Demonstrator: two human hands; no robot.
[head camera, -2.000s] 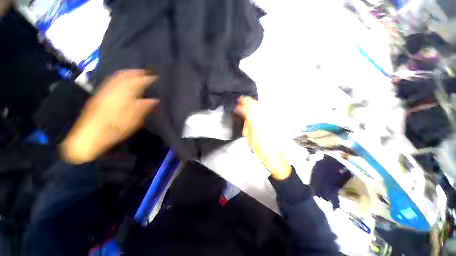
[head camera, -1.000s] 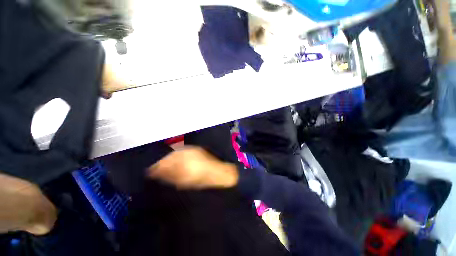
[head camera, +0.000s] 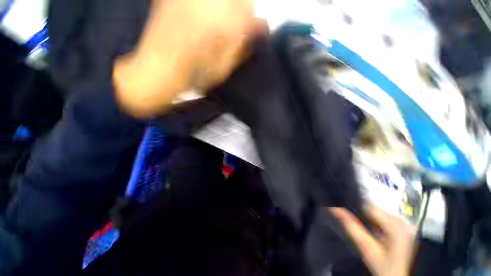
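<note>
A dark garment (head camera: 301, 124) is stretched between my two hands, over the table's front edge and in front of the sewing machine head (head camera: 409, 102), which is white with a blue-teal stripe. My left hand (head camera: 183, 54) is large and blurred at the upper left, its fingers curled on the garment's upper end. My right hand (head camera: 382, 242) is at the lower right, with fingers and thumb on the garment's lower end. The garment hides the needle end of the machine. More dark cloth hangs at the upper left.
The white table edge (head camera: 231, 139) shows between the cloth and my lap. A blue crate (head camera: 141, 167) is below the table at left. A red and blue item (head camera: 102, 242) lies at lower left. A small red and white thing (head camera: 228, 166) is under the table edge.
The view has swung back to the machine. My left hand has moved up and rightward across the cloth. My right hand, earlier empty over the lap, now grips the garment at lower right.
</note>
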